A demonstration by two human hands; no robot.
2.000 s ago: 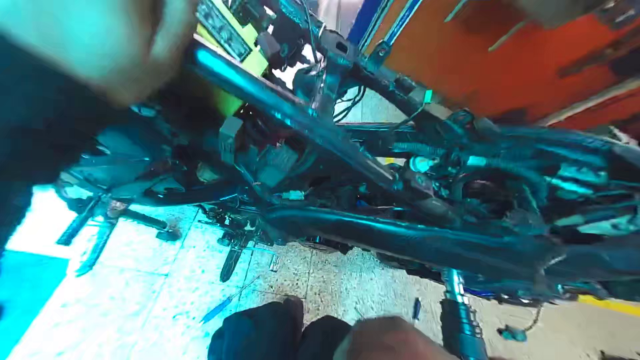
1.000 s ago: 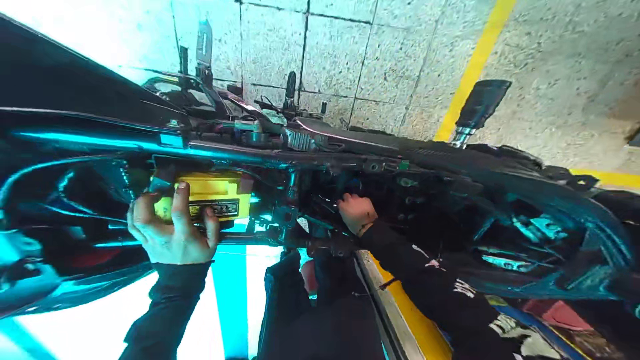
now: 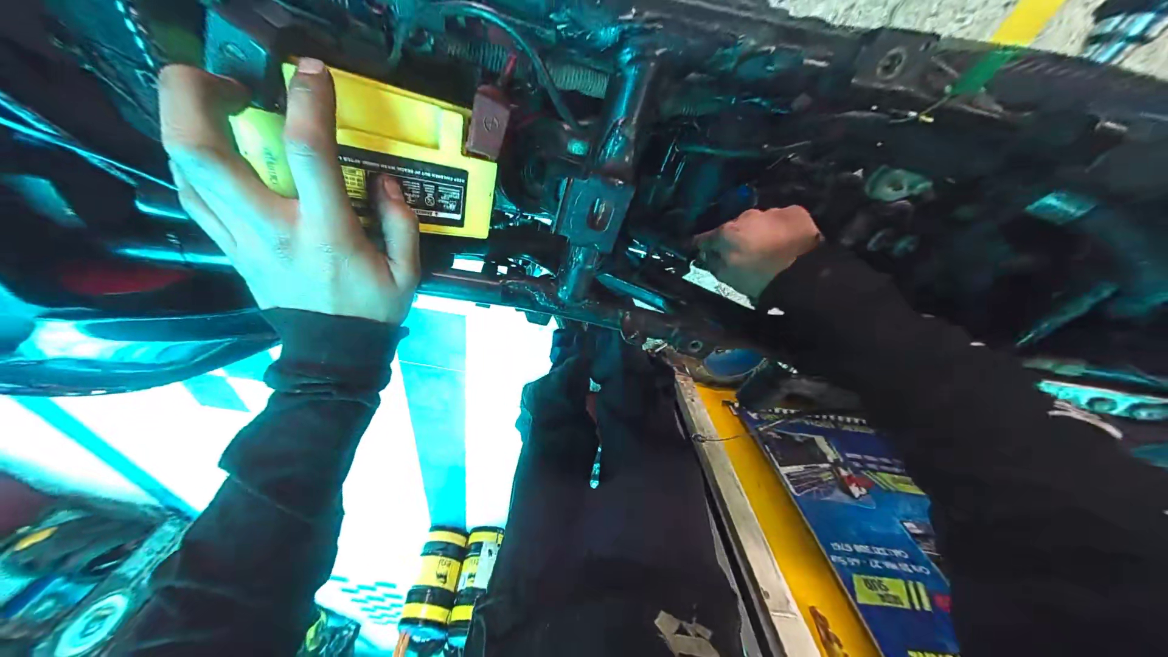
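Observation:
My left hand (image 3: 301, 201) lies spread over a yellow battery (image 3: 429, 128) in the motorcycle frame (image 3: 620, 119), its fingers over the battery's top and front edge. A dark red terminal cover (image 3: 488, 121) sits at the battery's right end, with a cable beside it. A metal bracket with a hole (image 3: 593, 214) stands between my two hands on a frame tube. My right hand (image 3: 762, 242) is curled inside the frame to the right, knuckles up; its fingertips and whatever they touch are hidden in the dark among parts.
Black and yellow banded cylinders (image 3: 438, 575) stand below at the left of my legs (image 3: 620, 511). A yellow ledge with a metal edge (image 3: 757, 511) and a blue printed poster (image 3: 849, 520) lie at lower right. A corrugated hose (image 3: 575, 80) runs behind the battery.
Two seconds ago the left hand was at the upper left and the right near the bottom edge. A second ago both were in the frame, the left on the battery. The view has swung round and closer.

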